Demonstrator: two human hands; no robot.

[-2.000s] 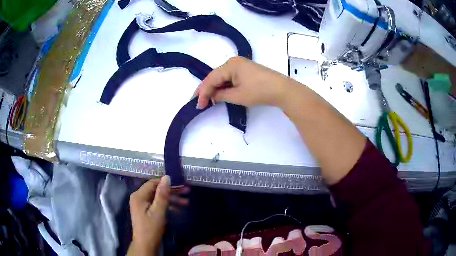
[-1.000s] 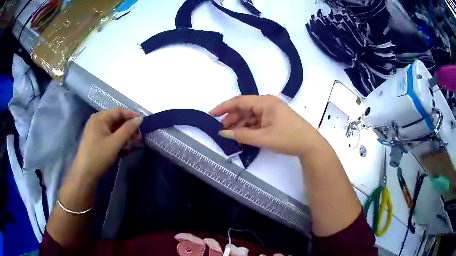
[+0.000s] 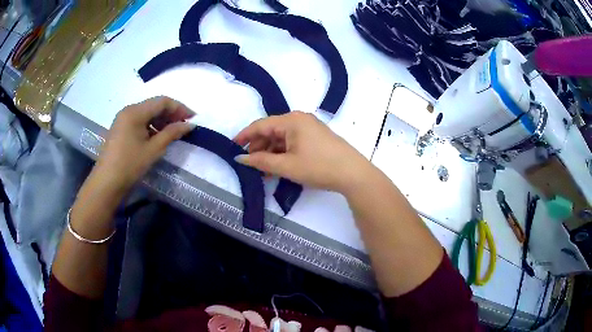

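Observation:
A curved navy strip lies over the measuring tape at the table's front edge. My left hand pinches its left end between thumb and fingers. My right hand pinches it near the middle of the curve, and the strip's other end hangs free toward me. A second curved navy strip lies just behind, partly under my right hand. A third, longer curved strip winds across the table farther back.
The white sewing machine head stands at right, with green and yellow scissors in front. A fanned pile of dark strips lies behind. Measuring tape runs along the front edge. Gold-brown tape covers the left side.
Compared with one second ago, the strip's right end has swung down toward me and its left end is still held. The view has shifted, so the machine and table strips appear farther left.

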